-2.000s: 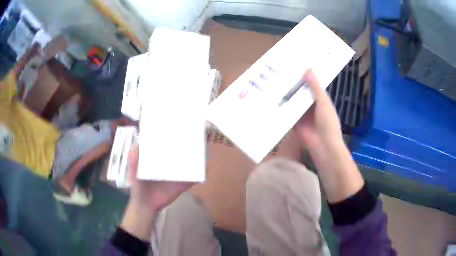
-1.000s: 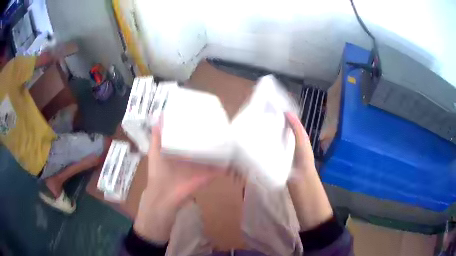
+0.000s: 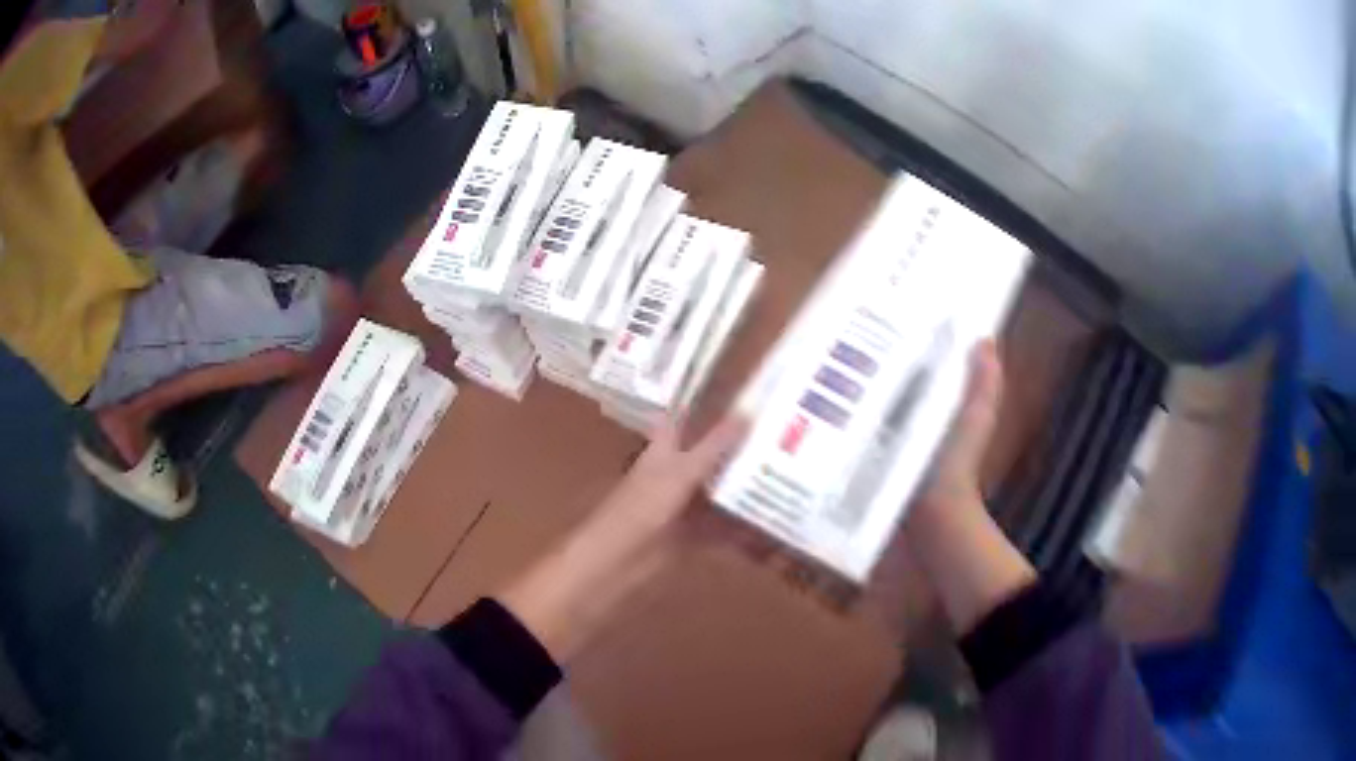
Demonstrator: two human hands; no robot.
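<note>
White toothbrush boxes (image 3: pixel 877 394), apparently more than one held together and slightly blurred, are tilted above the cardboard. My right hand (image 3: pixel 959 483) grips their right side, its thumb along the edge and its other fingers hidden. My left hand (image 3: pixel 684 476) is at their lower left edge, close to the nearest stack; whether it grips them is unclear. Three stacks of white boxes stand side by side: left (image 3: pixel 495 201), middle (image 3: pixel 595 231) and right (image 3: pixel 677 305), faces up. A lower pile (image 3: pixel 350 416) lies apart at the left.
Brown cardboard (image 3: pixel 506 461) lies under the stacks. Black rollers (image 3: pixel 1093 446) and a blue machine (image 3: pixel 1279 595) are at the right. A coworker in yellow (image 3: pixel 52 253) sits at the upper left, near a purple tub (image 3: pixel 375 86). A white wall (image 3: pixel 967 89) stands behind.
The view has turned left and down towards the stacks. The boxes, held apart two seconds ago, are together at my right hand. My left hand has moved to their lower left edge.
</note>
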